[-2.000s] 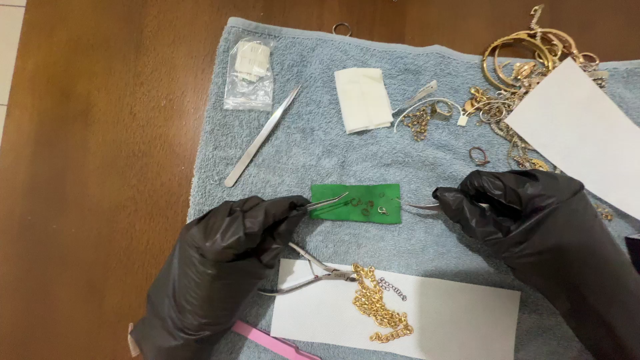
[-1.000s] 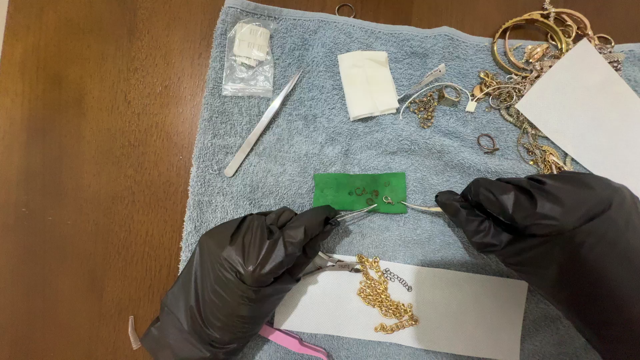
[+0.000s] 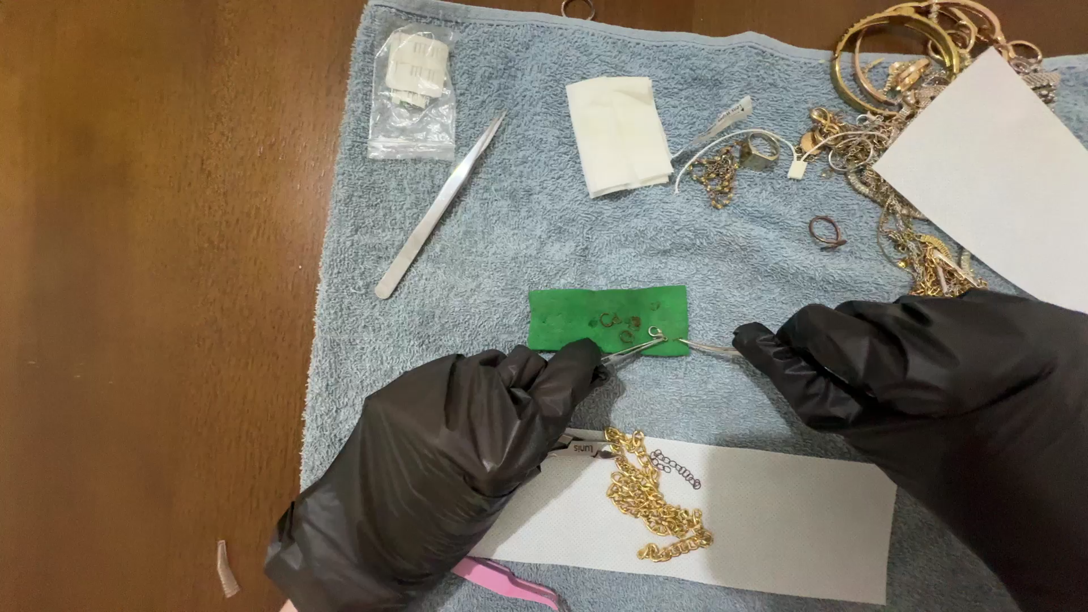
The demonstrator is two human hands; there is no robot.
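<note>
My left hand (image 3: 476, 425), in a black glove, holds metal tweezers (image 3: 633, 349) whose tips are at a small metal ring (image 3: 655, 332) on a green felt strip (image 3: 557, 321). Several small dark rings (image 3: 610, 320) lie on the felt. My right hand (image 3: 858, 365), also gloved, holds a slim pointed metal tool (image 3: 710, 347), its tip at the felt's lower right edge. Pliers (image 3: 580, 447) lie partly hidden under my left hand, beside a gold-coloured chain (image 3: 650, 501) and a small dark chain (image 3: 676, 469) on a white sheet (image 3: 799, 527).
On the blue towel (image 3: 510, 229) lie silver tweezers (image 3: 440, 208), a clear plastic bag (image 3: 412, 123), folded white cloth (image 3: 618, 136), a dark ring (image 3: 825, 231) and pink tweezers (image 3: 507, 584). Piled jewellery (image 3: 897, 64) sits upper right, partly under white paper (image 3: 994, 183).
My left hand has moved right, bringing its tweezers from the felt's left part to the small ring near its right end. The right hand's tool tip stays near the felt's right edge.
</note>
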